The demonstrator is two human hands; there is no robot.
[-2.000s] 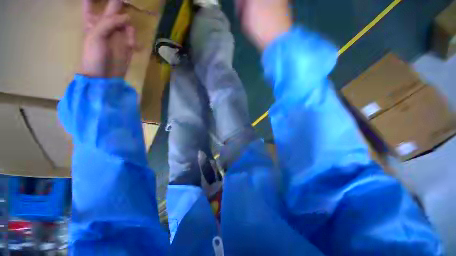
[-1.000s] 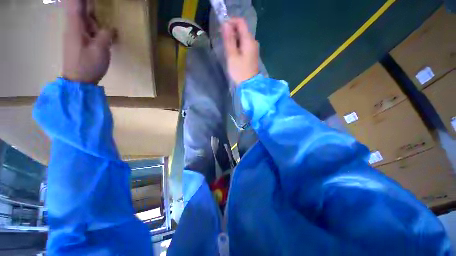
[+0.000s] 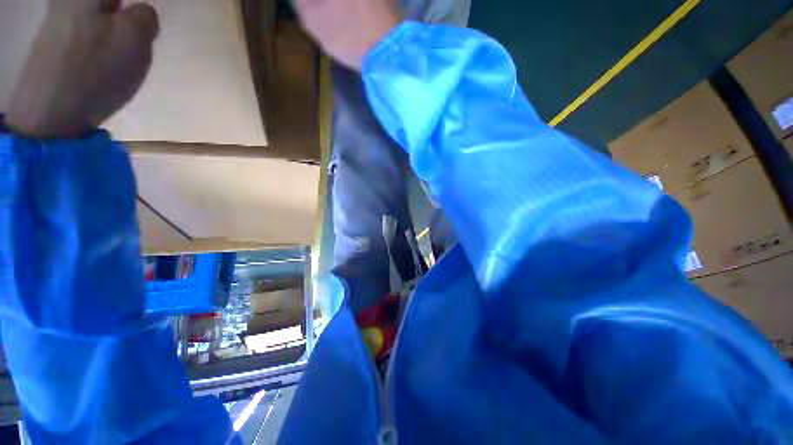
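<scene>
A large brown carton [image 3: 200, 83] lies at the upper left, with a broad flap [image 3: 235, 200] below its edge. My left hand [image 3: 87, 65] is over the carton at the upper left. Its fingers are cut off by the top edge, and I cannot tell whether it holds anything. My right hand [image 3: 348, 26] is at the top, right of the carton's corner. It is blurred and partly out of the picture, so its fingers and any object in them are hidden. Both arms wear blue sleeves.
A blue plastic crate or stool [image 3: 187, 282] shows below the flap, beside a metal frame [image 3: 252, 374]. Labelled cartons [image 3: 687, 148] are stacked at the right. The green floor has a yellow line [image 3: 622, 63]. My legs are below the centre top.
My left hand has moved left and up, partly out of the picture. My right hand has moved up and left towards the carton. The blue crate or stool has come into view at the lower left.
</scene>
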